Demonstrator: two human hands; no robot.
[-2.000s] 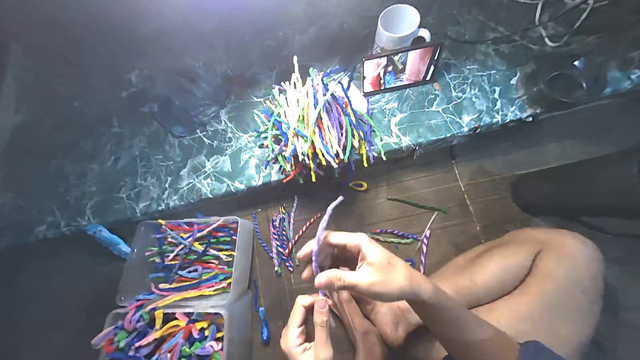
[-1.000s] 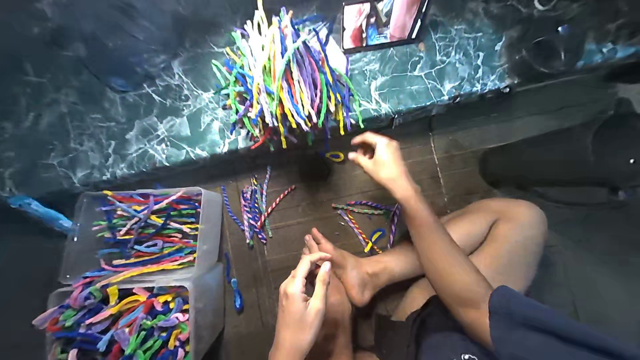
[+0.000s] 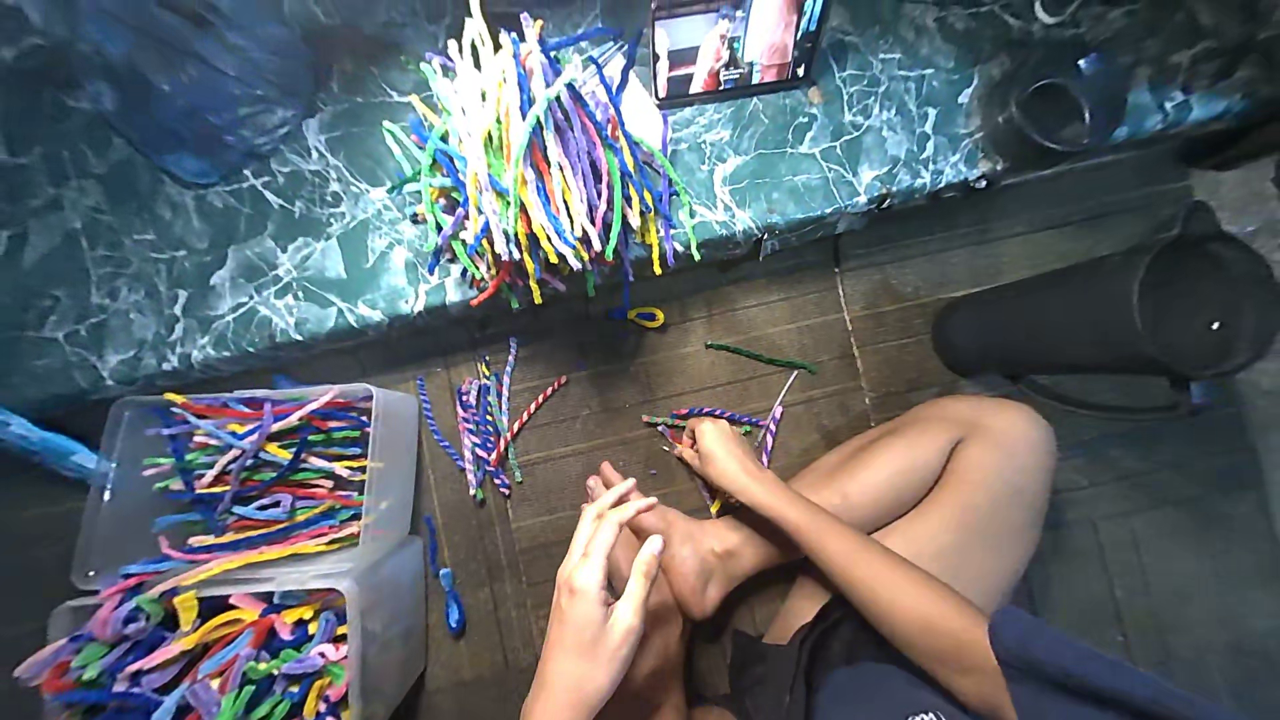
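My left hand (image 3: 600, 590) is over my foot, fingers spread, with nothing in it. My right hand (image 3: 715, 455) reaches down to a small group of twisted pipe cleaners (image 3: 770, 432) on the floor, its fingertips at their left end; whether it grips one is unclear. A dark green twisted pipe cleaner (image 3: 760, 356) lies just beyond that group. Left of it, a loose bunch of striped twisted pipe cleaners (image 3: 485, 430) rests on the floor. A looped blue one (image 3: 453, 605) lies beside the boxes, and a yellow-and-blue loop (image 3: 646, 317) is by the ledge.
Two translucent plastic boxes (image 3: 398, 470) of pipe cleaners stand at the left. A large heap of pipe cleaners (image 3: 550, 160) hangs over the marbled ledge (image 3: 310, 270), near a phone (image 3: 738, 50) showing a picture. A dark cylindrical object with a strap (image 3: 1060, 325) lies at the right.
The purple pipe cleaner held two seconds ago is out of my hands. My right hand was raised near the ledge one second ago and is now lower, at the floor group.
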